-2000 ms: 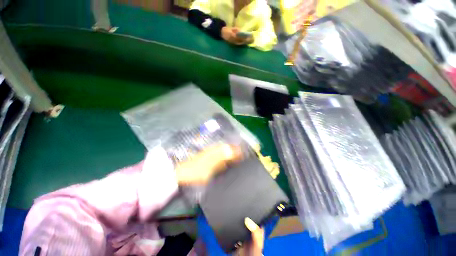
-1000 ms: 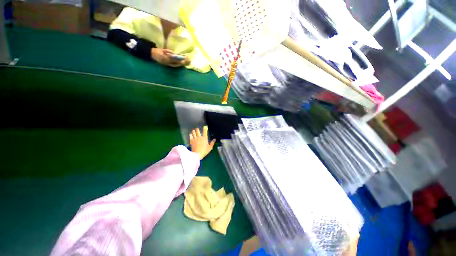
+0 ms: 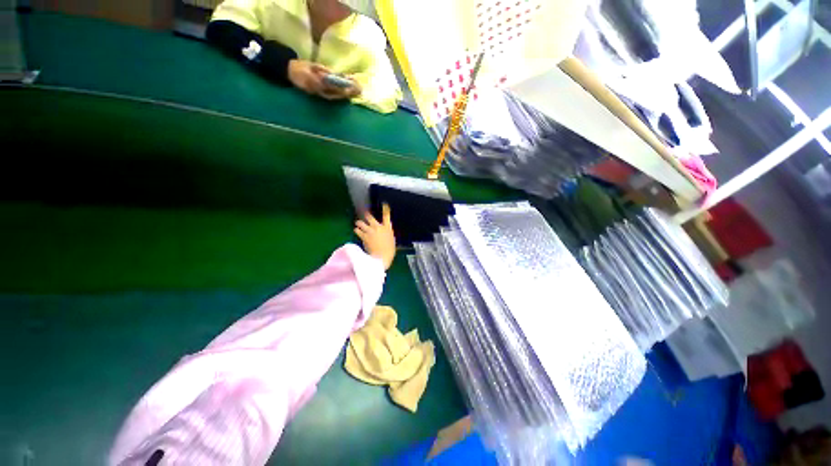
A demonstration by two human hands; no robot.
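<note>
A black panel (image 3: 415, 217) lies on a silvery bag or sheet (image 3: 356, 187) at the centre, its right end beside the stacked bubble bags (image 3: 556, 309). My left hand (image 3: 378, 238), in a pink sleeve, is at the panel's lower left edge, one finger over its dark face and the others at the edge; it appears to hold the edge. The fingers' undersides are hidden. A crumpled tan cloth (image 3: 390, 357) lies on the green bench below my left hand. My right hand is not in view.
The green conveyor belt (image 3: 164, 196) runs behind the bench. A person in yellow (image 3: 314, 55) holds a phone-like thing across it. An orange-brown tool (image 3: 453, 127) hangs beside a yellow sheet with red dots (image 3: 415, 59). More bubble bags (image 3: 651, 278) stand at right.
The panel held earlier in both hands is gone from view. My left hand has moved from the silvery sheet onto the black panel's edge. My right hand has left the bag stack and the picture.
</note>
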